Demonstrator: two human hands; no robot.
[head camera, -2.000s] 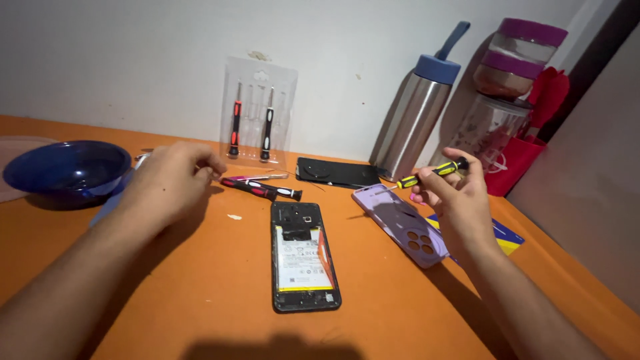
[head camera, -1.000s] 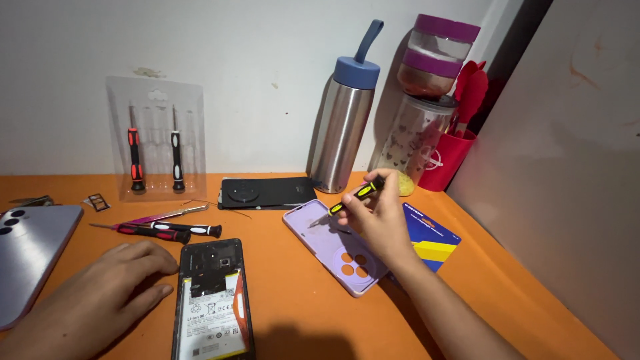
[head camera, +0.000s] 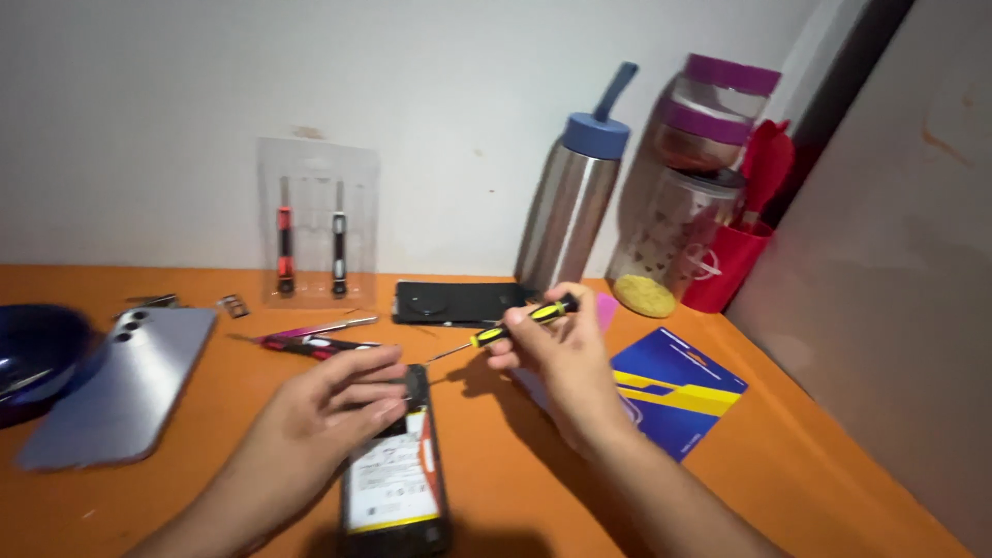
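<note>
In my right hand (head camera: 570, 364) is a precision screwdriver (head camera: 523, 324) with a yellow and black handle, its thin shaft pointing down left to the top right corner of an opened smartphone (head camera: 391, 480). The phone lies on the orange table with its white-labelled battery exposed. My left hand (head camera: 333, 411) is over the phone's upper left part, fingers slightly curled; whether it pinches anything small cannot be told. Behind it lie dark red and black screwdrivers (head camera: 310, 346) and a pink-handled metal tool (head camera: 333, 327). A purple phone case (head camera: 535, 387) is mostly hidden behind my right hand.
Left are a blue bowl (head camera: 39, 356), a silver-lilac phone (head camera: 128, 387) and a SIM tray (head camera: 232, 305). At the back stand screwdrivers in plastic packaging (head camera: 319, 232), a black phone back cover (head camera: 457, 302), a steel bottle (head camera: 570, 209), a jar (head camera: 666, 240) and a red cup (head camera: 725, 267). A blue-yellow card (head camera: 678, 387) lies right.
My right hand has brought the screwdriver from over the purple case to the opened phone's top corner. My left hand has moved from beside the phone to over its upper part.
</note>
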